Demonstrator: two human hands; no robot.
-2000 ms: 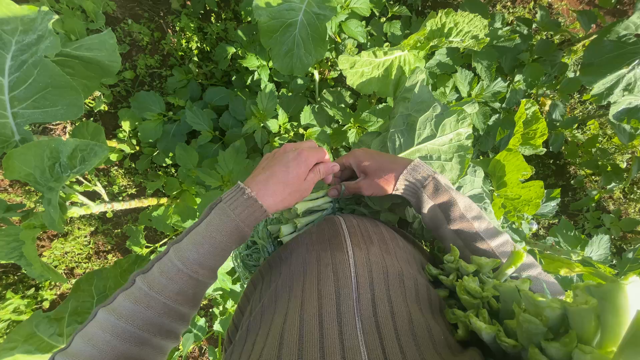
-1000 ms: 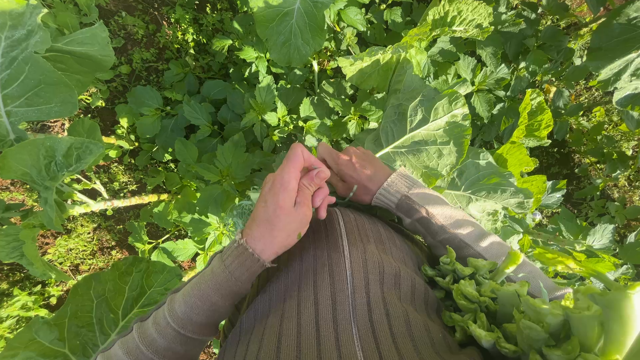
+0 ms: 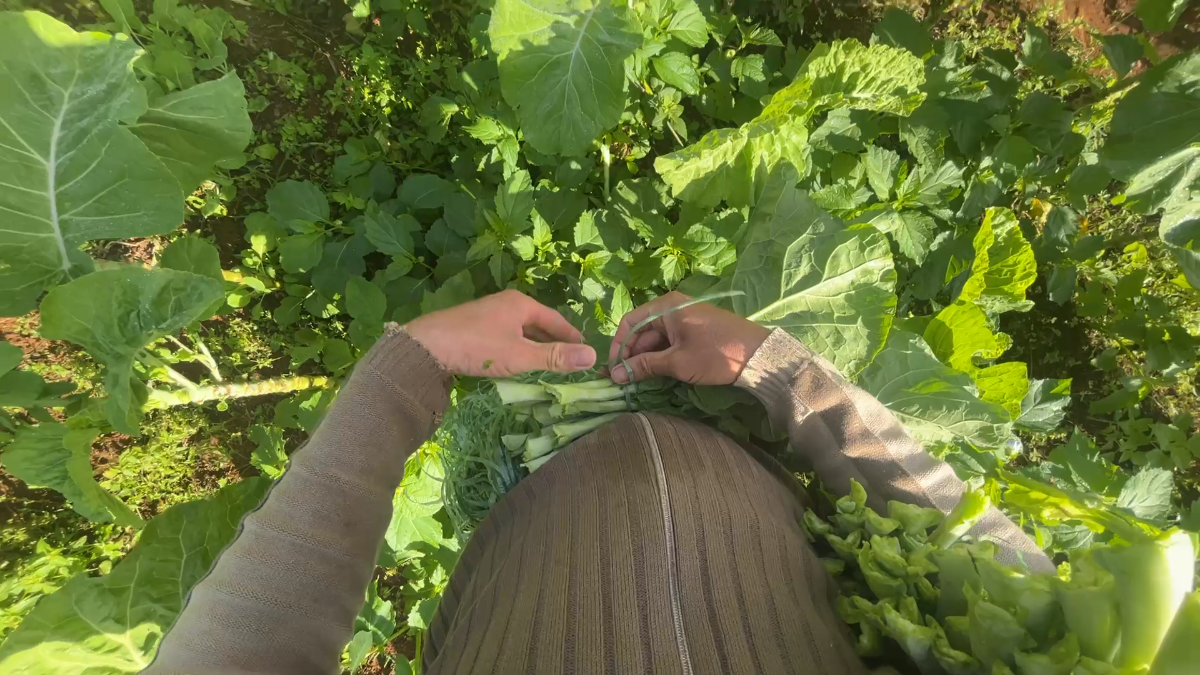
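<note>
A bundle of cut pale-green leaf stalks (image 3: 567, 409) lies against the front of the ribbed brown sweater, its leafy end partly hidden by the right hand and the body. My right hand (image 3: 682, 339) pinches a thin green tie strand (image 3: 694, 303) between thumb and fingers at the stalks, its free end curving over the hand. Just left of it, my left hand (image 3: 506, 339) is above the cut ends, thumb extended; whether its curled fingers hold anything does not show. A tangle of thin green strands (image 3: 475, 459) hangs left of the bundle.
A heap of cut leafy stems (image 3: 975, 591) is at the lower right, beside the right sleeve. Large broad leaves (image 3: 66, 159) rise at the left, with a thick pale plant stem (image 3: 239, 390) below them. Low leafy plants (image 3: 422, 220) cover the ground ahead.
My left hand, over the body's front a second ago, has moved away from my right hand, and the cut stalks show again. The tie strand now loops up over my right hand.
</note>
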